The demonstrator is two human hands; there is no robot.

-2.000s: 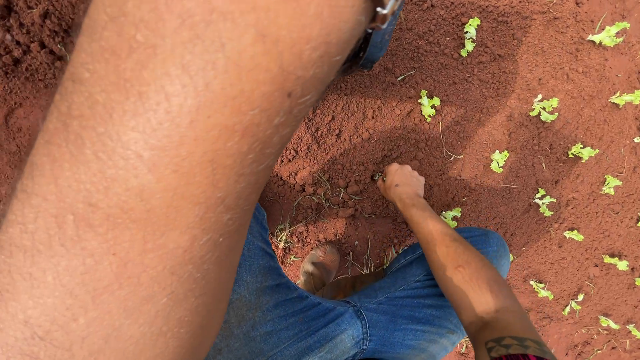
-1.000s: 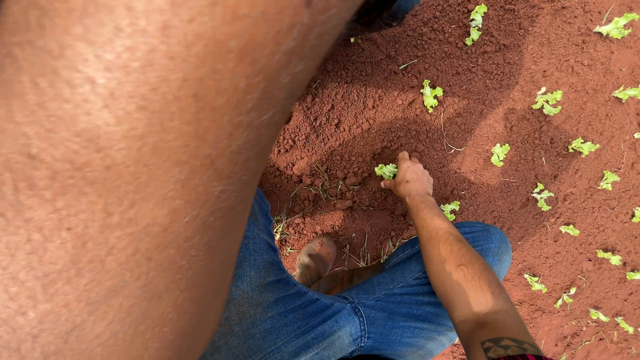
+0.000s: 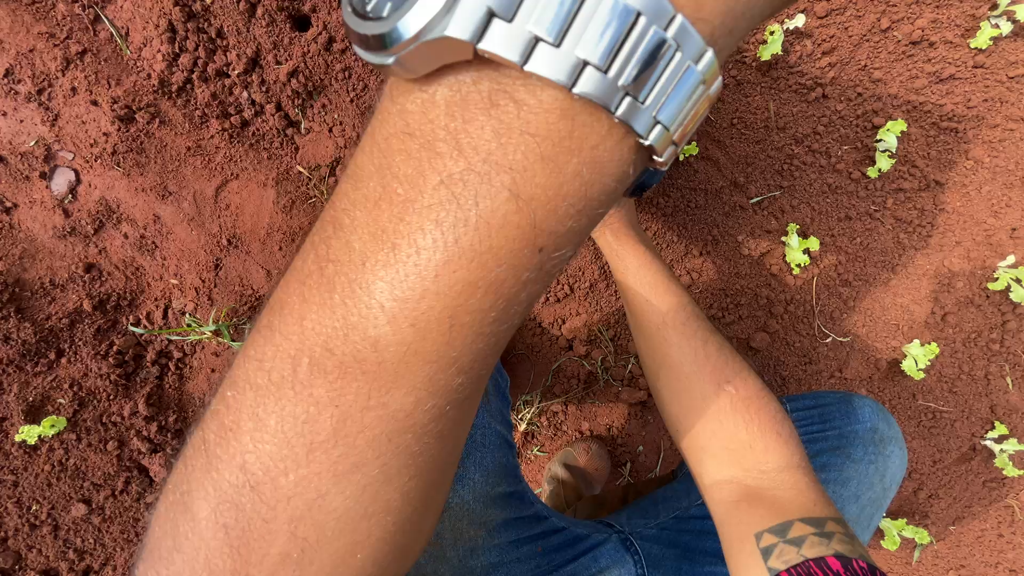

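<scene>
My left forearm crosses the view from the lower left, with a steel-link wristwatch (image 3: 592, 48) on it. Past the watch only a bit of skin of my left hand (image 3: 732, 20) shows; its fingers are hidden or out of frame, so what it holds cannot be seen. My right arm, tattooed near the elbow, reaches up from the lower right. Its hand (image 3: 618, 218) goes behind my left forearm, with just the wrist end visible. A small leafy seedling (image 3: 689, 150) peeks out beside the watch band. Another pale green seedling (image 3: 800, 248) stands in the soil to the right.
Red soil (image 3: 848, 320) holds several more seedlings on the right, one (image 3: 918, 358) near my jeans-covered knee (image 3: 848, 448). A brown shoe (image 3: 576, 472) rests between my legs, near dry grass (image 3: 528, 412). Another seedling (image 3: 40, 430) lies at the far left, below a grass tuft (image 3: 200, 328).
My right hand was beside a seedling in plain sight; it has moved up and is now behind my left forearm. My left arm has shifted, bringing the watch into view. The view has moved too.
</scene>
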